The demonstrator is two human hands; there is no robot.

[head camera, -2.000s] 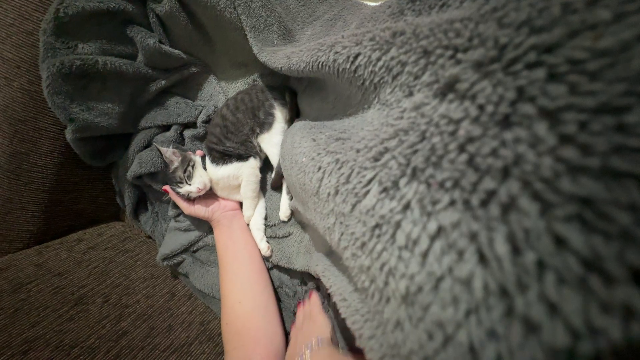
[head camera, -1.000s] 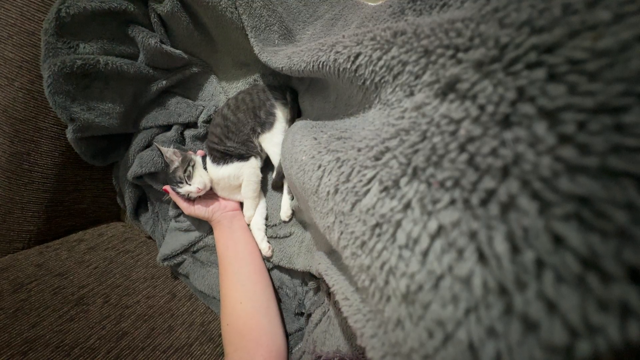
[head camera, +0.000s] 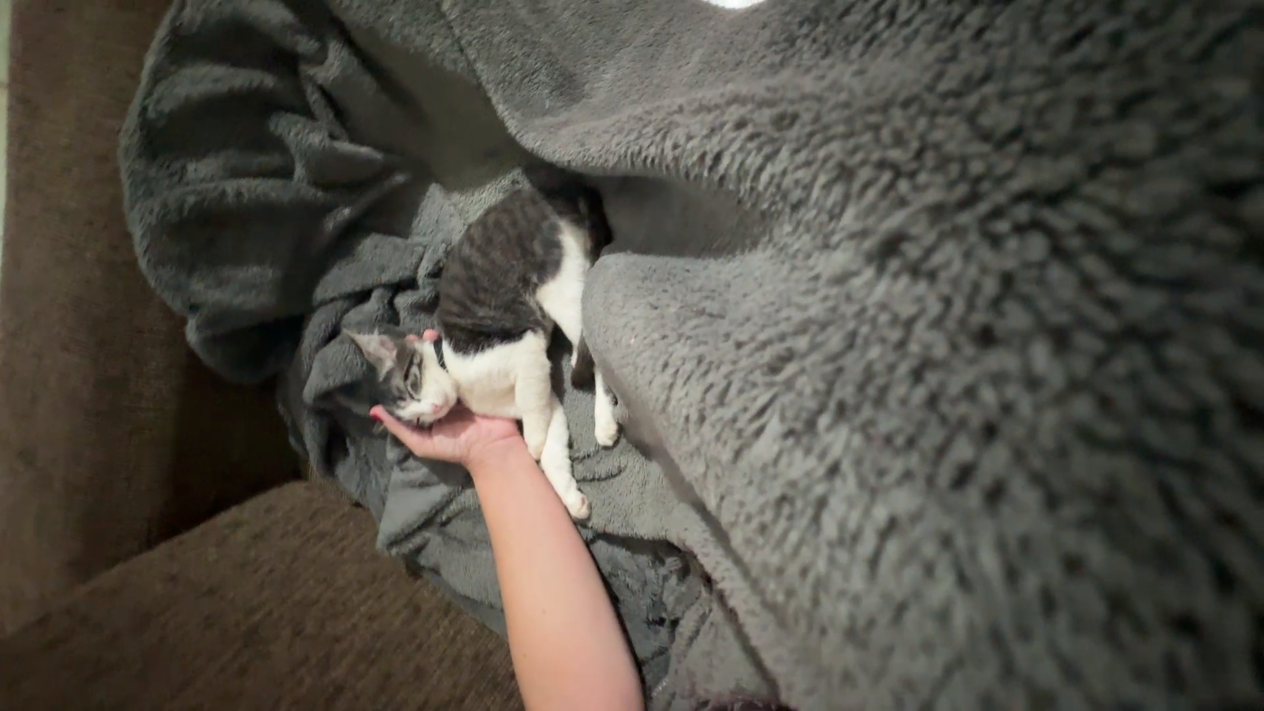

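A grey tabby and white cat [head camera: 499, 281] with a dark collar lies on its side on a rumpled grey plush blanket [head camera: 247, 188]. My left hand [head camera: 454, 434] is palm up beneath the cat's head, cupping it. The thumb, with a red nail, points left by the chin, and fingertips show behind the neck. Most of the fingers are hidden under the head. The cat's front legs stretch down beside my wrist, and one rests near the forearm. Part of its hind end lies in shadow by a raised blanket fold. My right hand is out of view.
Thick folds of the blanket [head camera: 889, 395] rise close to the camera and fill the right side. Brown upholstery [head camera: 247, 612] lies at the lower left, with another brown upholstered part [head camera: 89, 296] along the left edge. A small bright patch shows at the top edge.
A blurred hand or foot at the bottom edge, beside my left forearm two seconds ago, has gone out of view. My left hand and the cat have stayed in place.
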